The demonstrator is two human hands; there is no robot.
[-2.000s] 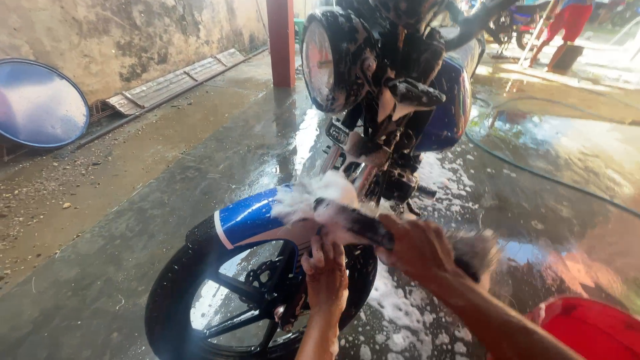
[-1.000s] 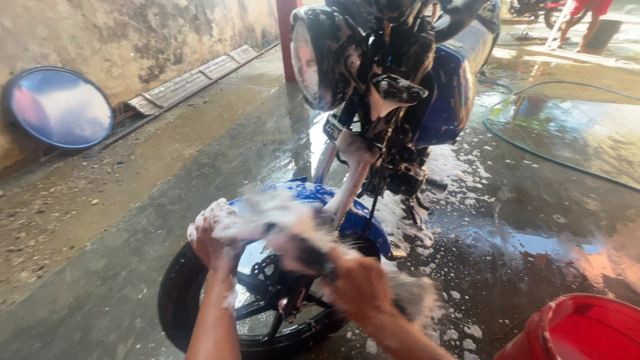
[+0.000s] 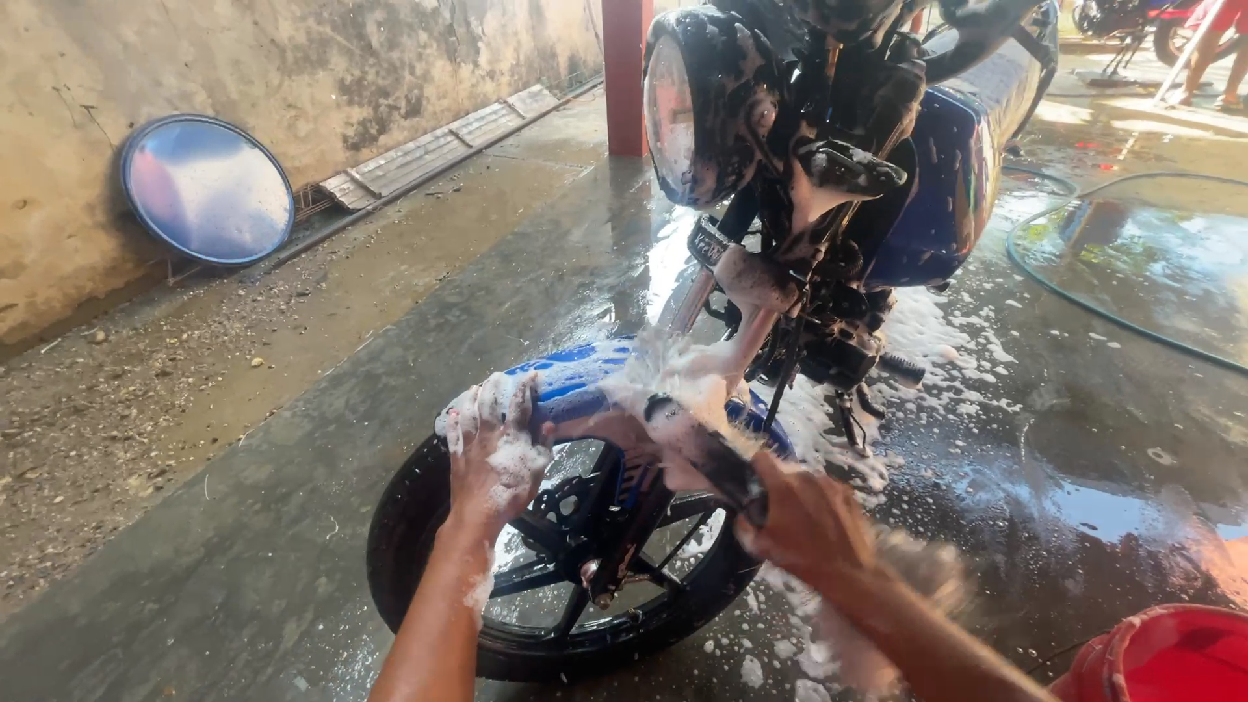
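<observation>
A soapy motorcycle stands in front of me, its blue front fender (image 3: 575, 375) streaked with foam above the black front wheel (image 3: 409, 546). Foam covers much of my left hand (image 3: 497, 448), which rests on the front end of the fender. My right hand (image 3: 814, 517) is closed on the dark handle of a brush (image 3: 717, 458). The brush's foamy front end is at the fender beside the fork leg (image 3: 756, 336); its bristles are blurred. Foam also dots the round headlight (image 3: 673, 117) and the blue fuel tank (image 3: 936, 185).
A red bucket (image 3: 1102, 663) stands at the lower right. A green hose (image 3: 1058, 288) curves over the wet floor. Against the wall leans a round blue-rimmed disc (image 3: 208, 190), near a red post (image 3: 626, 78). A person's legs (image 3: 1204, 58) and another motorcycle (image 3: 1121, 24) are at the upper right.
My left hand has moved from low beside the fender onto its front end. Foam has spread over the fender. My right hand keeps hold of the brush.
</observation>
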